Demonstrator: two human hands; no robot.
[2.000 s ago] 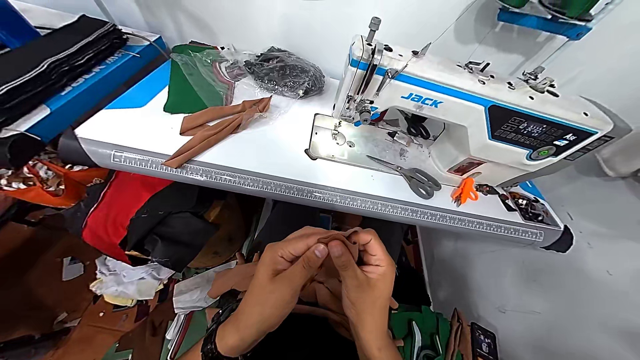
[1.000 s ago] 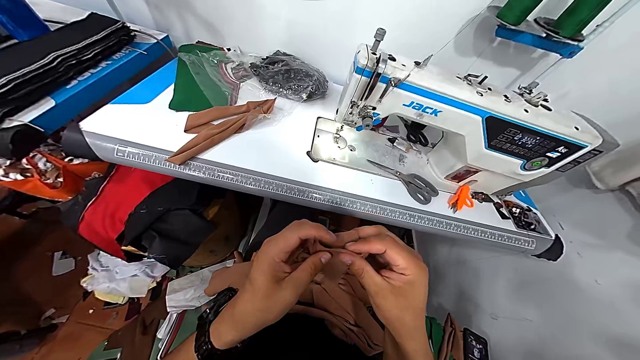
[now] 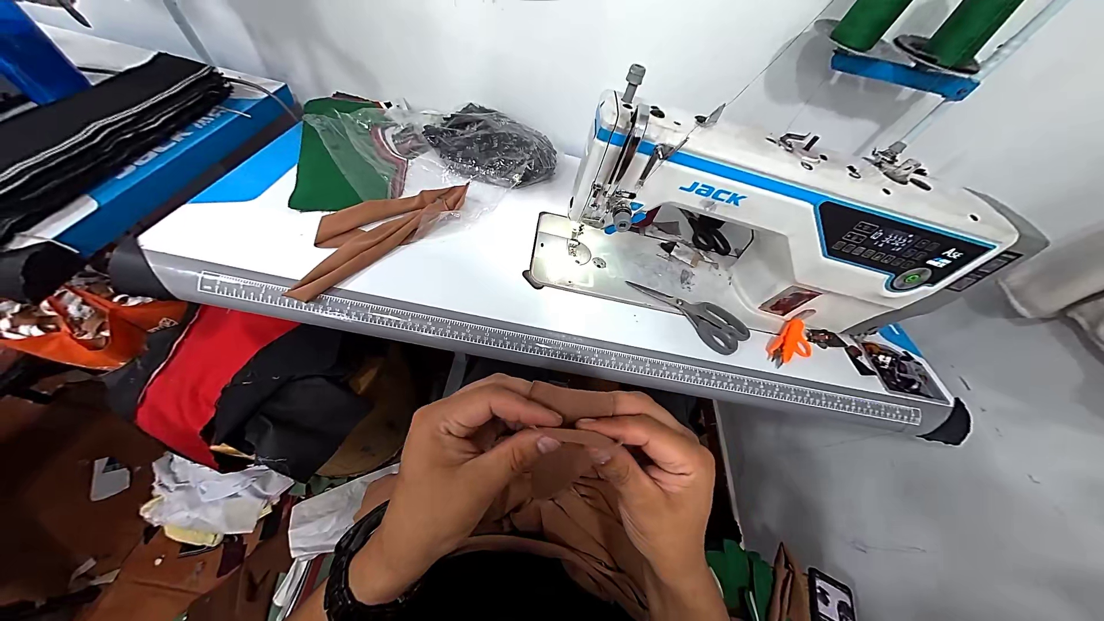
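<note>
Both hands are in front of the table's near edge, close together. My left hand, with a black watch or bracelet at the wrist, pinches one side of a brown fabric piece. The other side is between the thumb and fingers of my right hand. An edge of the fabric is folded over between the two thumbs, and more brown cloth lies bunched below, on the lap. Beyond the hands stands a white Jack sewing machine, its lamp lighting the needle plate. Brown fabric strips lie on the table at left.
Grey-handled scissors and orange thread snips lie before the machine. A ruler tape runs along the table edge. Behind are green fabric and a plastic-wrapped black bundle. Red and black cloth hangs below the left side.
The fingers have shifted along the brown fabric, and its edge now shows stretched and folded between both hands. Both hands keep hold of it. The things on the table have not moved.
</note>
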